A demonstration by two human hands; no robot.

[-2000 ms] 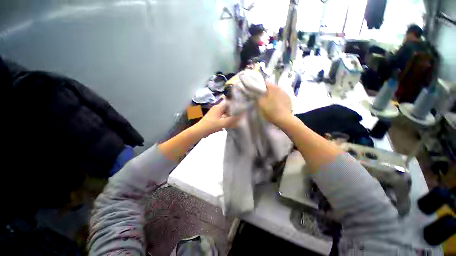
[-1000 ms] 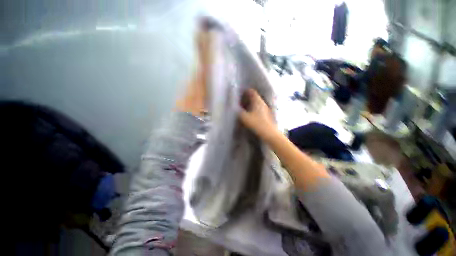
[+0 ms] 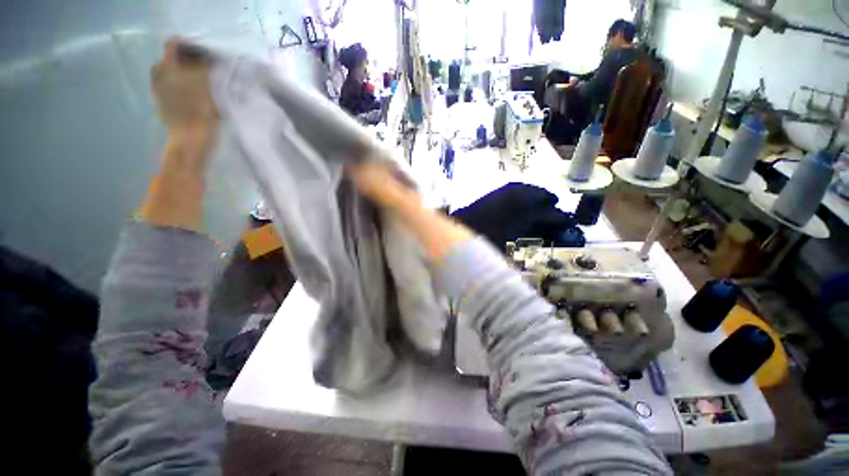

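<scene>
A light grey and off-white garment piece (image 3: 303, 204) hangs stretched between my hands above the white machine table, blurred by motion. My left hand (image 3: 186, 88) grips its upper corner, raised high at the left against the wall. My right hand (image 3: 377, 186) is at its right edge, lower down, partly hidden by cloth and blurred. The lower end of the garment hangs over the table (image 3: 279, 395). The cream overlock machine (image 3: 605, 297) stands to the right of my right forearm, which hides part of it.
Dark cloth pile (image 3: 517, 212) lies behind the machine. Pale thread cones (image 3: 656, 149) stand at the back right, black cones (image 3: 740, 353) at the table's right. Blue snips (image 3: 657, 376) and a parts tray (image 3: 710, 410) are near the front edge. Two people sit in the background.
My left hand has moved left and stays high, spreading the garment diagonally. My right hand has moved left too. The view has turned right, showing more cones and the table front.
</scene>
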